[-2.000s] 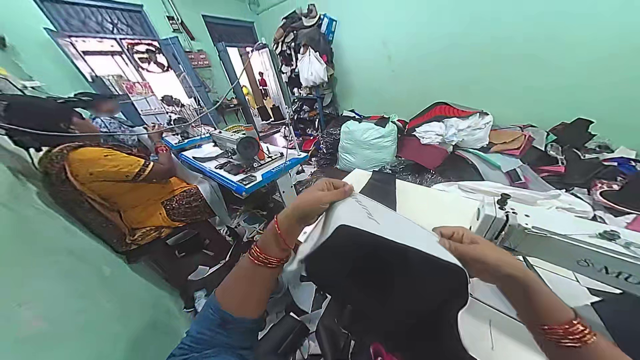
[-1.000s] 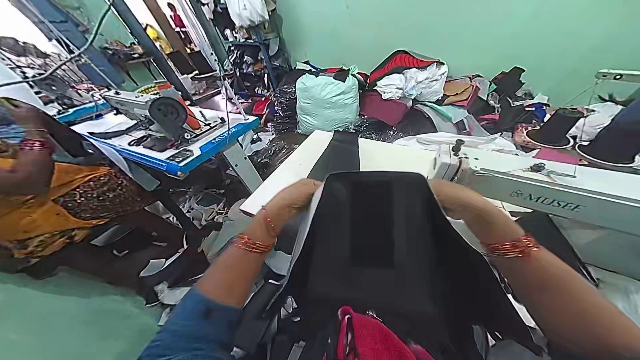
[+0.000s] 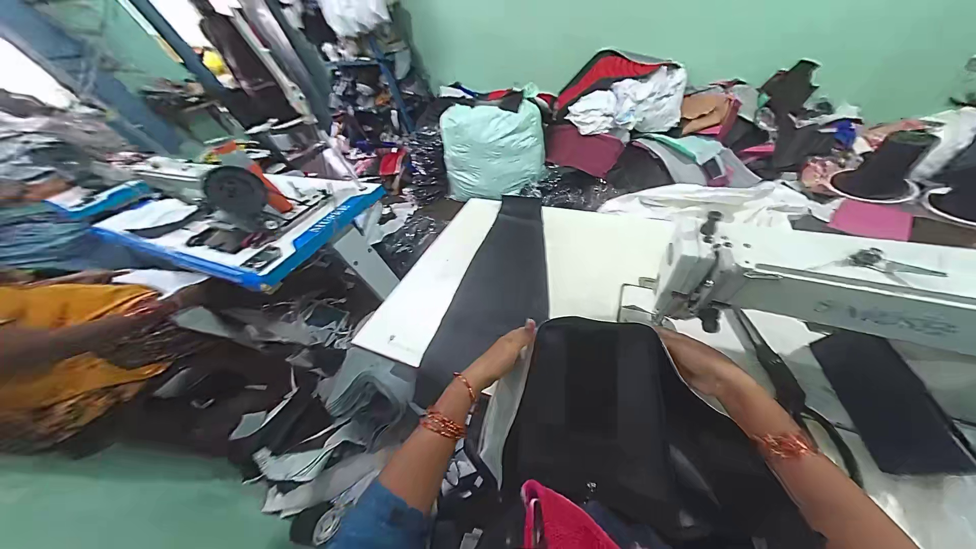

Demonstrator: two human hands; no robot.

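Observation:
A black fabric piece (image 3: 595, 396) with a pale backing hangs between my hands, its rounded top edge raised in front of the sewing table. My left hand (image 3: 503, 354) grips its left edge, thumb at the upper corner. On the other side my right hand (image 3: 698, 362) holds the right edge, its fingers partly hidden behind the fabric. Just beyond my right hand stands the needle head of a white sewing machine (image 3: 690, 267). A long dark fabric strip (image 3: 496, 282) lies across the white table top (image 3: 587, 244). Red cloth (image 3: 560, 518) shows at the bottom, near my body.
Another dark panel (image 3: 888, 404) lies below the machine arm. To the left is a second sewing table (image 3: 305, 236) with a blue edge, with a person in yellow cloth (image 3: 76, 305) beside it. Fabric scraps (image 3: 328, 465) cover the floor. A pale green bundle (image 3: 492, 149) and piled cloth line the wall.
The black fabric piece was tilted with its pale, marked side showing; its black face now shows, hanging between both hands. The view has turned to the right.

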